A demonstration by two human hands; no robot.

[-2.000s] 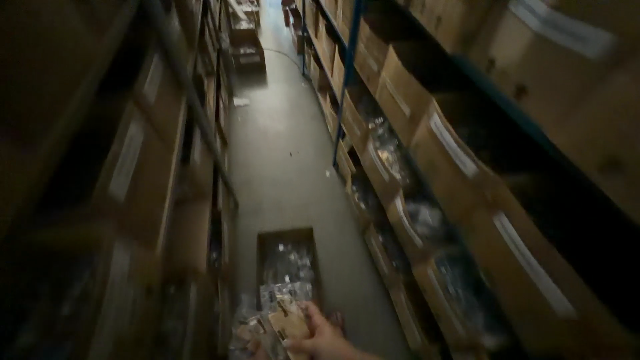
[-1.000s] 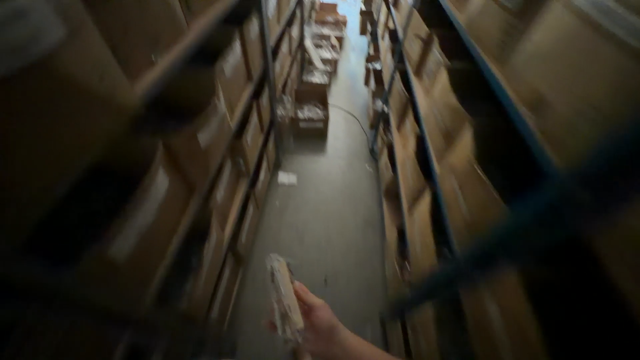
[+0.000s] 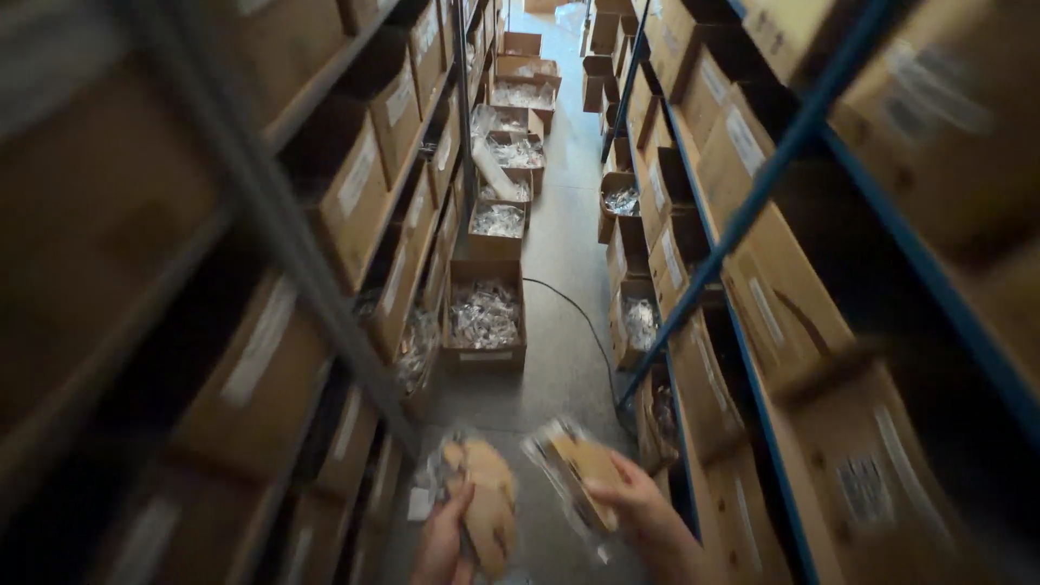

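Note:
At the bottom centre of the head view, my left hand is closed on a tan item in clear plastic, blurred, with a small white tag at its left side. To the right, my right hand grips another tan, flat item in clear plastic wrap, tilted, its loose wrap hanging below. The two items are apart, held above the grey floor. What exactly the items are cannot be told.
An open cardboard box of plastic-bagged items stands on the floor ahead, with several more behind it. A black cable crosses the aisle floor. Shelving with a grey upright and cardboard boxes lines the left, shelving with a blue brace the right.
The view has moved forward along the aisle. My left hand now shows clearly with a wrapped item in it; one second ago only my right hand and its item showed clearly.

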